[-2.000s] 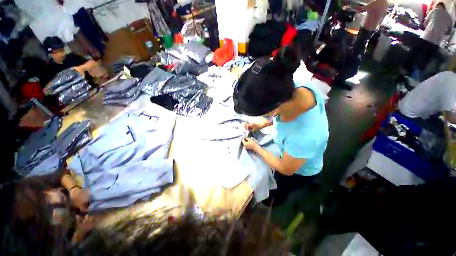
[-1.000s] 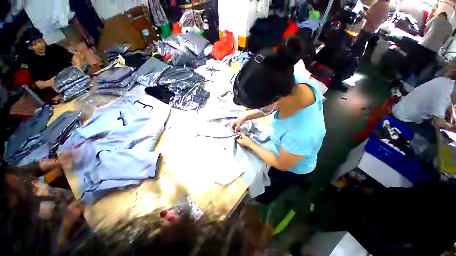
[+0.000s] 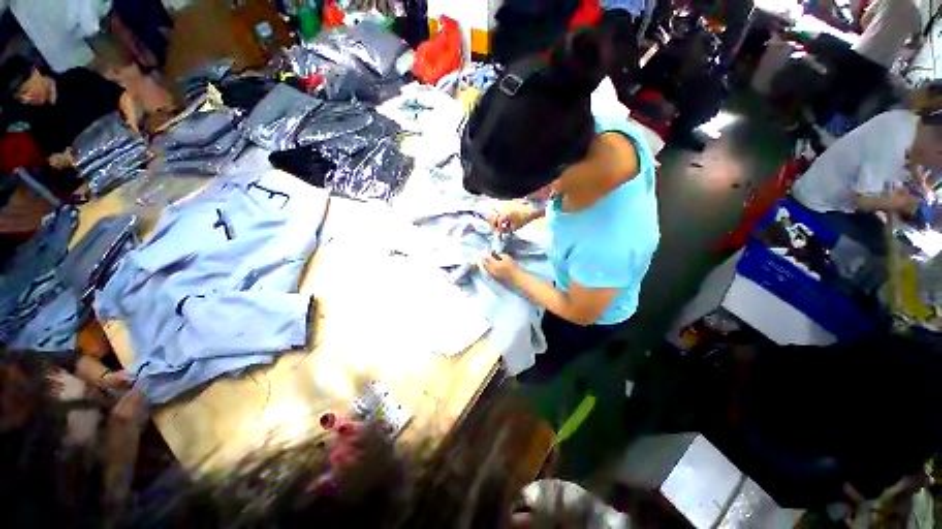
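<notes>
Neither my left hand nor my right hand can be made out. A blue-grey garment (image 3: 222,253) with dark line marks lies spread on the yellow-tan table (image 3: 222,418). Another person's hands touch its lower left edge. A person in a light blue top (image 3: 609,222) holds a pale garment (image 3: 506,300) with both hands at the table's right side. A bright white sheet or cloth (image 3: 413,300) lies beside it. Blurred dark hair-like strands cover the bottom of the view.
Shiny bagged garments (image 3: 367,155) and folded stacks (image 3: 196,139) lie at the back. A red plastic bag (image 3: 439,52) is at the far edge. A person in dark clothes (image 3: 77,109) sits back left. A blue and white box (image 3: 790,279) stands right, near a person in white (image 3: 862,160).
The table and people have shifted up and left in view. The hands at the spread garment have moved down along its left edge. Small reddish objects and a white box show more at the bottom.
</notes>
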